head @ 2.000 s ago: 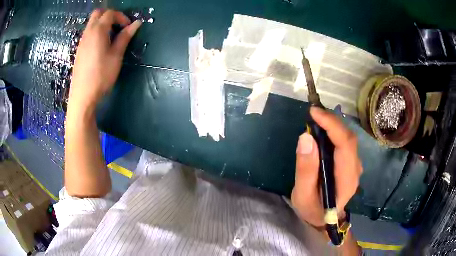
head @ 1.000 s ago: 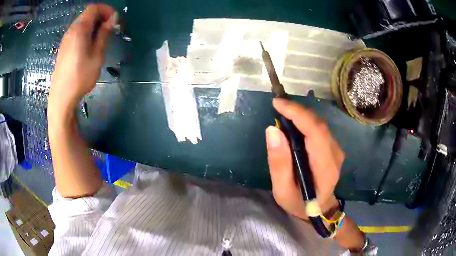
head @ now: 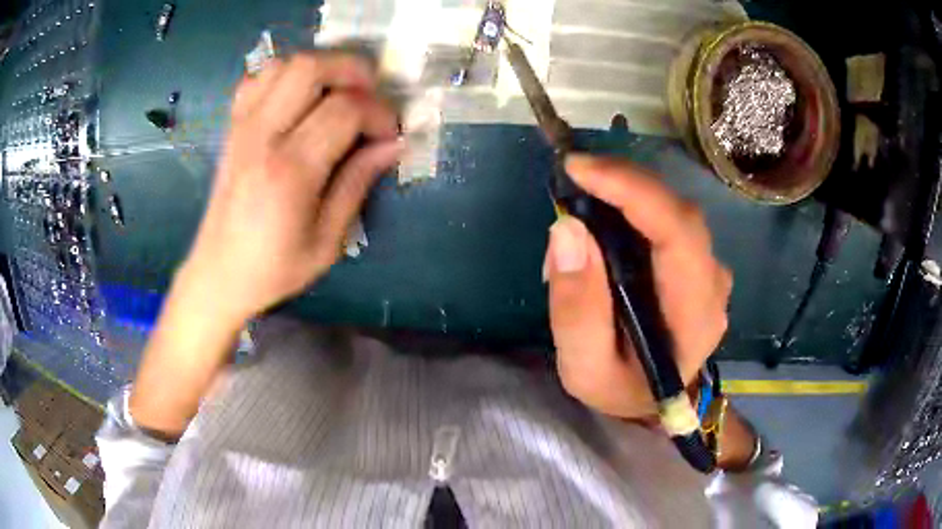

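Note:
My right hand (head: pixel 640 279) holds the soldering iron (head: pixel 625 258) by its black handle. The iron's metal barrel points up and left, its tip over the cream tape pad (head: pixel 609 72). A small dark and silver electronic module (head: pixel 490 29) lies on the pad at the top edge of the view, just left of the tip. Any contact between them cannot be told. My left hand (head: pixel 300 165) is over the left part of the pad, fingers curled and slightly blurred. Whether it holds something between its fingertips cannot be seen. It covers most of the loose tape strip (head: pixel 356 240).
A yellowish-brown ring (head: pixel 702 103) with a silvery metal tangle (head: pixel 754 103) stands right of the pad. Small dark parts (head: pixel 160 117) lie on the green mat (head: pixel 465 238) at left. Clear dimpled trays (head: pixel 46 207) are at far left. A black cable runs down at right.
My left hand has moved right from the loose parts to the tape pad. The small module now shows near the iron's tip. The view has shifted, so the pad sits higher.

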